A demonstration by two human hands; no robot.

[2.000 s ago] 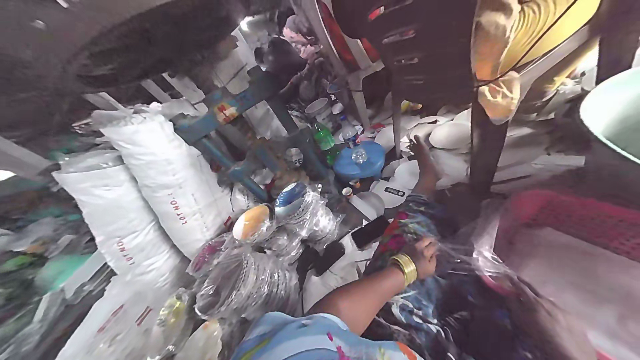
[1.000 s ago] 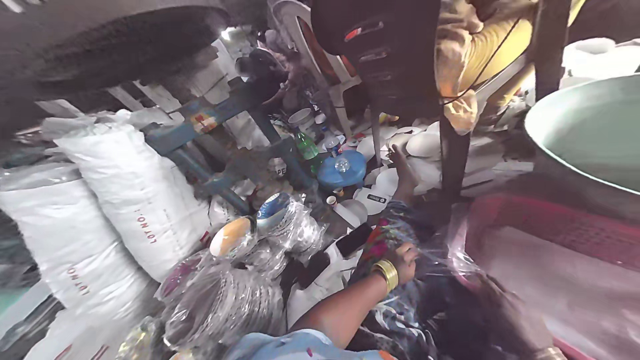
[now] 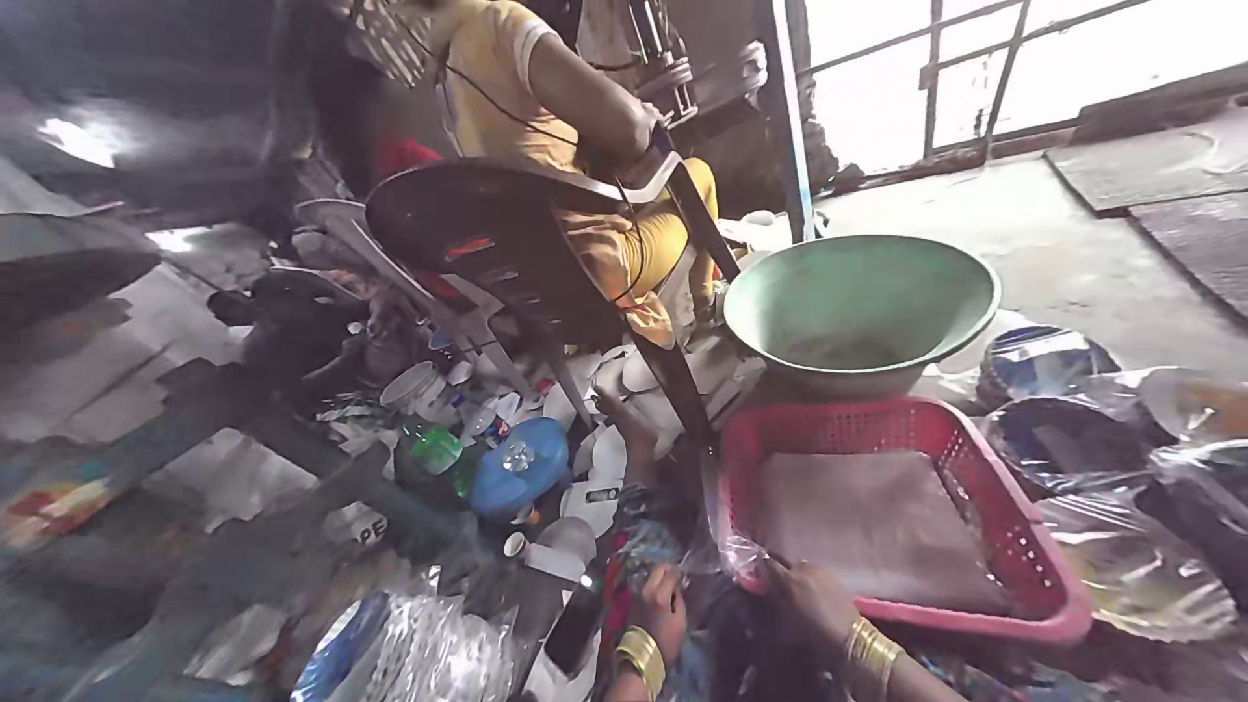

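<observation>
My left hand (image 3: 663, 606), with gold bangles at its wrist, has its fingers curled over my patterned clothing; clear plastic film (image 3: 717, 558) lies beside its fingertips. To the right, my right hand (image 3: 814, 600), also with gold bangles, is at the near left corner of a red plastic basket (image 3: 1038, 561), with the film at its fingers. Blur hides how firmly either hand holds the film. The basket has perforated walls and a flat light base. Left of my left hand lies a dark flat object, perhaps a phone (image 3: 573, 629).
Behind the basket stands a green basin (image 3: 863, 302). Film-wrapped bundles (image 3: 1121, 556) lie at right, another (image 3: 429, 648) at lower left. A blue round container (image 3: 522, 466), green bottle (image 3: 434, 448) and white plastic pieces (image 3: 590, 497) litter the floor. A person (image 3: 507, 88) sits in a dark chair (image 3: 507, 244).
The view has swung right, bringing the whole red basket and more of the seated person into frame. My right hand now shows clearly by the basket. The white sacks are out of view.
</observation>
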